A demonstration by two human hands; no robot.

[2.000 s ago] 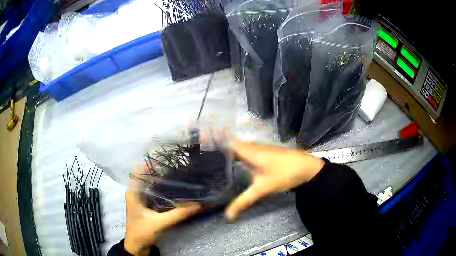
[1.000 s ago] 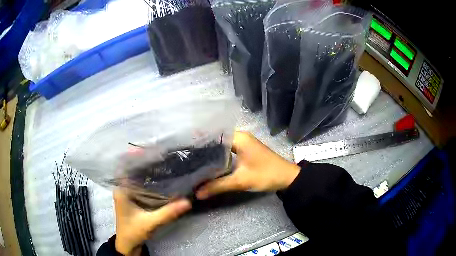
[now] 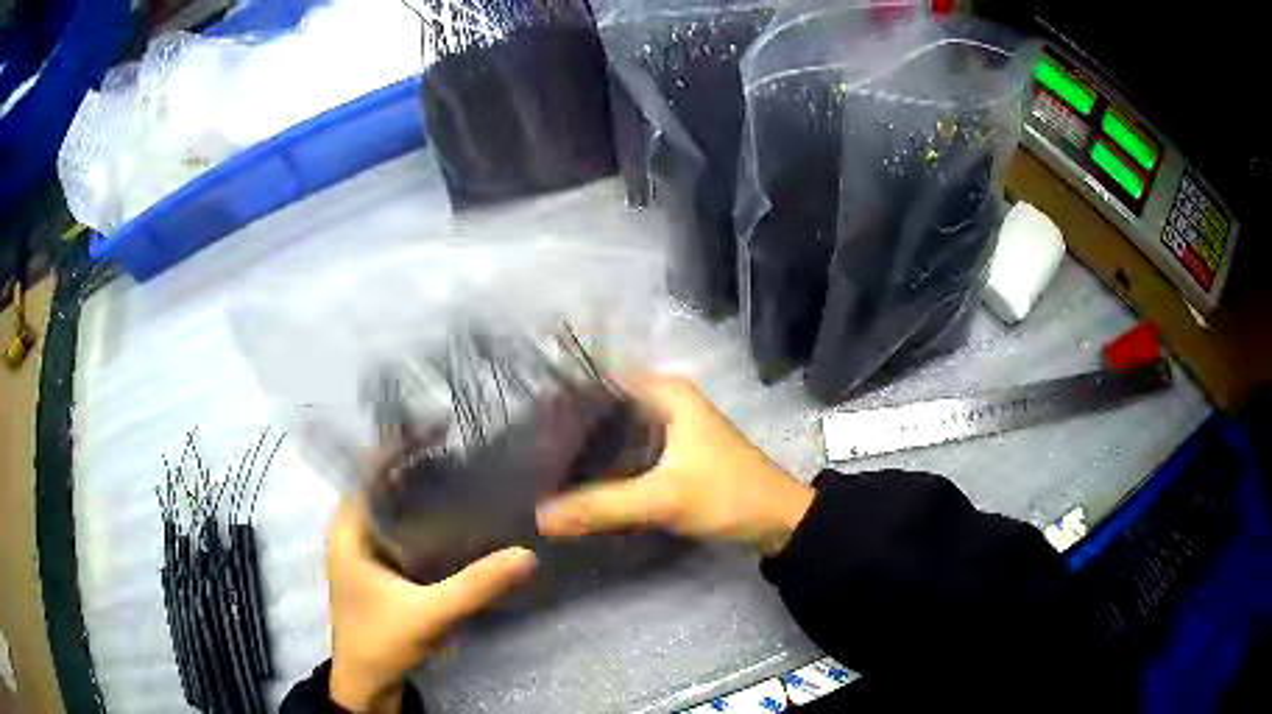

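Observation:
A clear plastic bag (image 3: pixel 516 481) filled with black tube parts is held low over the bench in front of me, blurred. Thin wire leads (image 3: pixel 474 384) fan up inside its loose upper part. My left hand (image 3: pixel 405 607) grips the bag's left side, thumb across the front. My right hand (image 3: pixel 684 467) grips its right side, thumb also on the front. The fingers behind the bag are hidden. A small bundle of black tubes (image 3: pixel 216 614) lies on the foam sheet at the left, leads pointing away from me.
Filled bags (image 3: pixel 907 237) stand at the back, another dark bag (image 3: pixel 523 119) left of them. A blue tray (image 3: pixel 265 181) is back left. A steel ruler (image 3: pixel 977 412), white block (image 3: pixel 1025 261) and scale (image 3: pixel 1130 168) are right; a blue bin (image 3: pixel 1186 600) is lower right.
The bag has shifted slightly to the left since the oldest frame, and its leads now stand more upright than a second ago. My right hand has moved in against the bag's side.

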